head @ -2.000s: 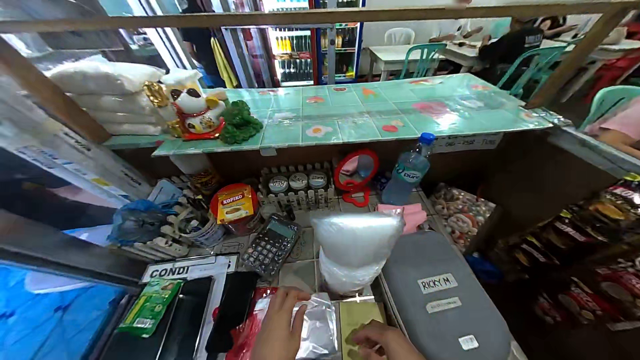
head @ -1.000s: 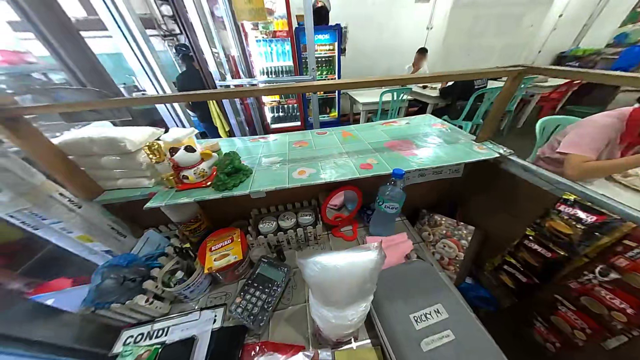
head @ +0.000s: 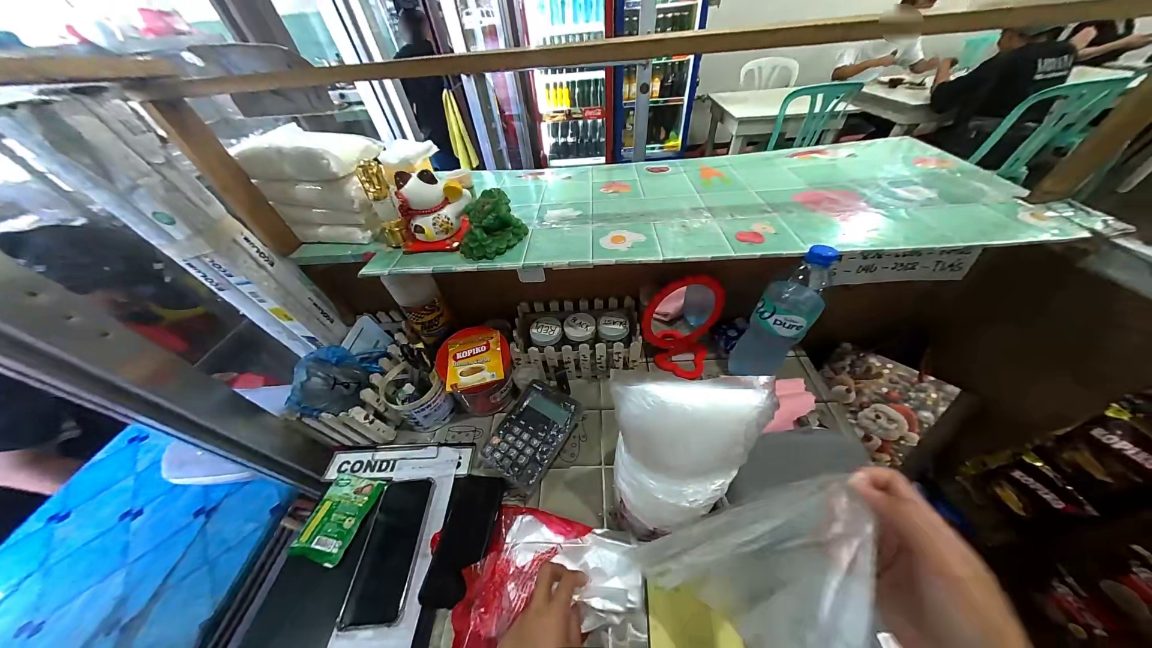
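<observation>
My right hand (head: 927, 558) pinches the top edge of a clear plastic bag (head: 783, 558), which hangs over a yellow-green pad (head: 688, 616) at the bottom. My left hand (head: 549, 607) rests on a silver and red plastic packet (head: 607, 576), its fingers bent; whether it grips the packet cannot be told. Behind them stands a bundle of clear plastic bags (head: 688, 441). To the left lie a black phone (head: 387, 553), a black pouch or case (head: 463, 540), a green sachet (head: 337, 519) and a calculator (head: 531, 432).
A water bottle (head: 781, 315), a red-framed mirror (head: 684, 310), a Kopiko tub (head: 477, 369) and small jars (head: 580, 328) line the back. A tiled counter (head: 720, 216) holds a lucky cat figurine (head: 432, 207). A grey case (head: 796, 459) lies partly under the bag. People sit at tables beyond.
My right hand now holds up a clear plastic bag at the right; two seconds ago it was low by the yellow-green pad. Both hands were out of view one second ago.
</observation>
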